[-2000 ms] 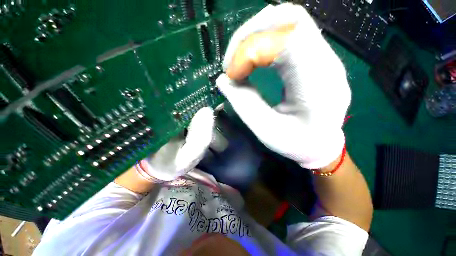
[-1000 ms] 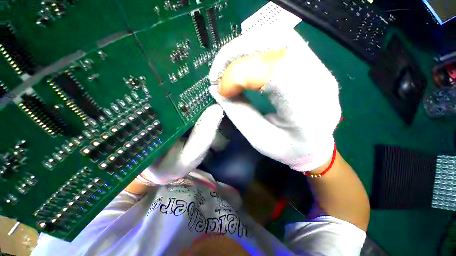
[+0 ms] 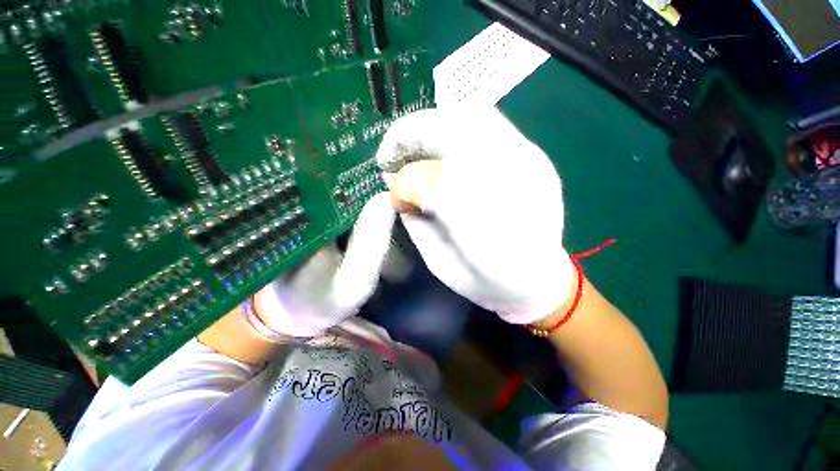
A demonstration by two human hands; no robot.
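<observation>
A large green circuit board with black chips, rows of small parts and a dividing line fills the upper left, tilted in the air. My left hand, in a white glove, is at the board's lower edge, its thumb up along the edge and its other fingers hidden behind the board. My right hand, gloved with some bare fingertip skin showing, pinches the board's right corner near my left thumb. A red string is on my right wrist.
A white printed sheet lies beyond the board. A black keyboard is at the back, a mouse on a dark pad to its right. A black ridged block beside a pale studded section is at the right. A screen corner shows top right.
The board has tilted and shifted, showing more of its chips. My right hand has moved left and down and its fingers have closed up. The white sheet has come into view.
</observation>
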